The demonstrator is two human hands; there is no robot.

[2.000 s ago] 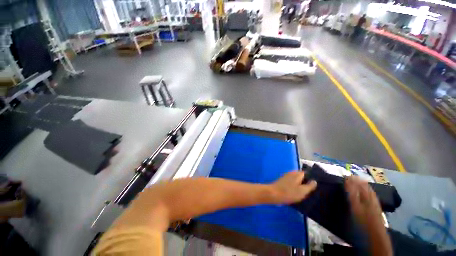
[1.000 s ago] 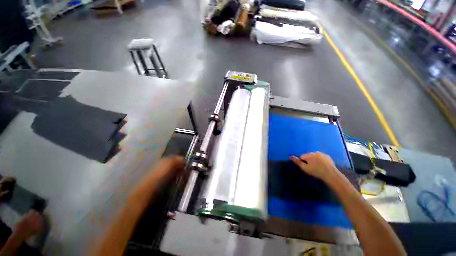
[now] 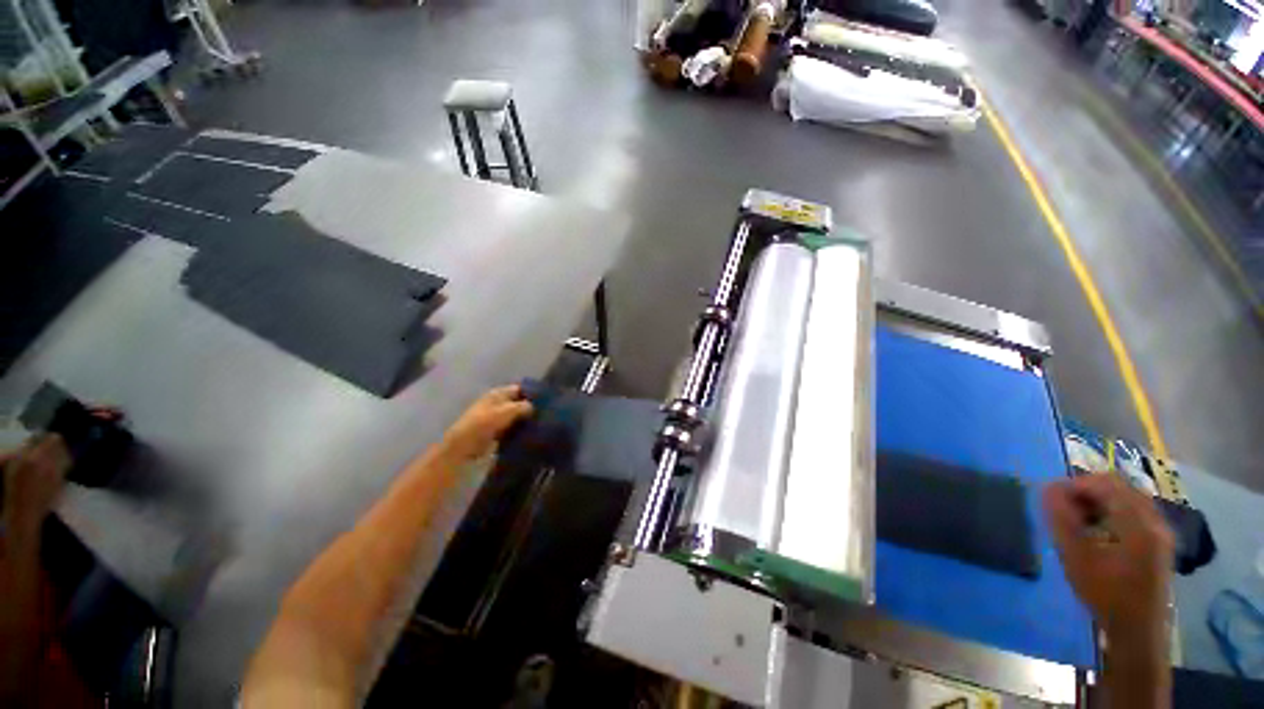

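A dark fabric strip (image 3: 959, 513) lies flat on the blue feed belt (image 3: 957, 402), its left end at the large white rollers (image 3: 790, 402). Dark fabric (image 3: 603, 432) also shows on the outfeed side, beyond the shaft with collars; whether it is the same strip is hidden. My left hand (image 3: 492, 420) grips its far left end. My right hand (image 3: 1113, 533) is over the belt's right edge, beside the strip's right end, fingers curled and blurred; whether it holds anything is unclear.
Dark finished strips (image 3: 312, 298) overlap on the grey table (image 3: 499, 256). At the left edge, a co-worker's hands hold a dark piece (image 3: 97, 446). A stool (image 3: 488, 132) stands beyond. A dark bundle (image 3: 1189, 536) and blue cord (image 3: 1241, 630) are at right.
My left hand has moved from the right side across to the outfeed and taken hold of fabric. My right hand has left the strip and moved to the belt's right edge. The view has shifted left.
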